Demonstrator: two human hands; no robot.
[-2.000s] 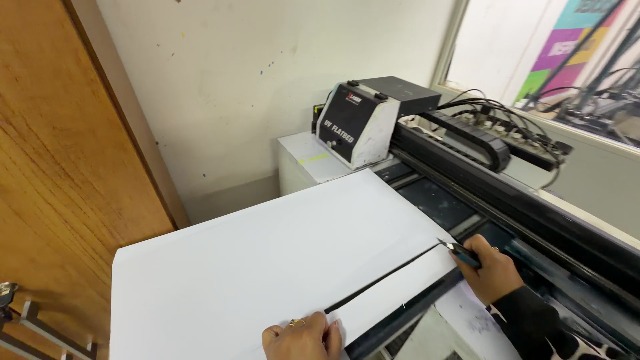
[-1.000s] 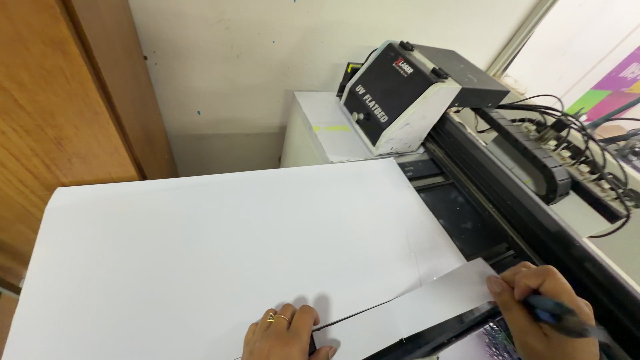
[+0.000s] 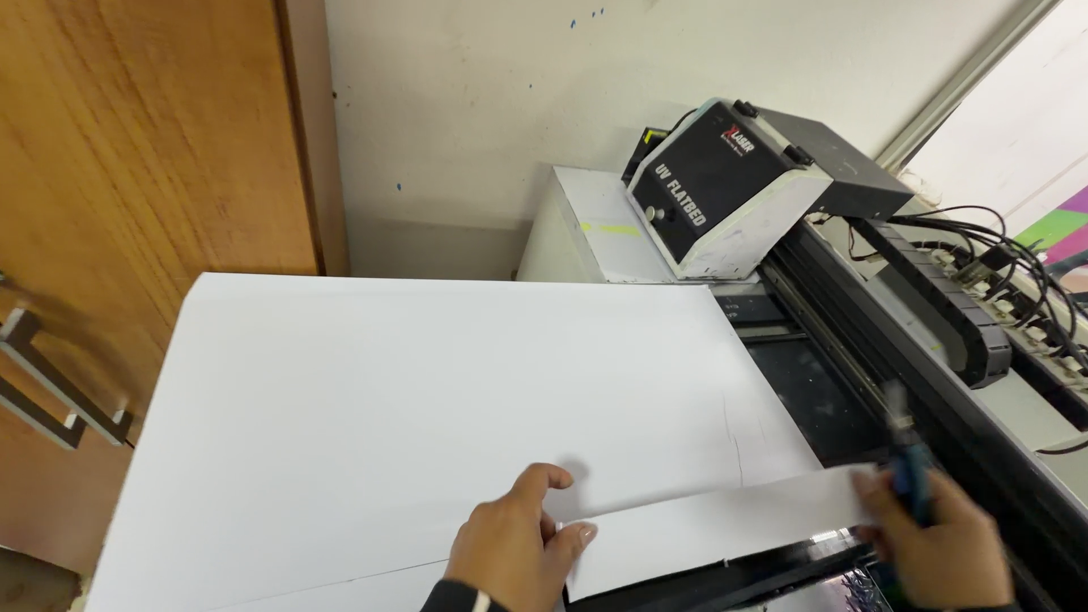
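A large white sheet (image 3: 442, 382) lies over the bed of a UV flatbed printer, with a thin line running across its lower left. My left hand (image 3: 518, 544) is near the sheet's front edge, thumb at the left end of a narrow white strip (image 3: 714, 527); whether it pinches the strip I cannot tell. My right hand (image 3: 943, 535), blurred, holds the strip's right end between thumb and fingers. The same hand also holds a blue-and-dark cutter-like tool (image 3: 909, 467), its tip pointing up and away. The strip looks separate from the sheet's front right edge.
The printer's carriage head (image 3: 722, 187) stands at the back beside a white cabinet (image 3: 586, 221). A black gantry rail (image 3: 850, 357) and a cable chain (image 3: 943, 297) run down the right. A wooden cupboard (image 3: 161, 153) with metal handles (image 3: 59, 382) is at the left.
The tool was at the sheet's right edge two seconds ago; it now points up in my right hand, which has taken hold of the strip's end. My left hand's fingers have lifted and spread.
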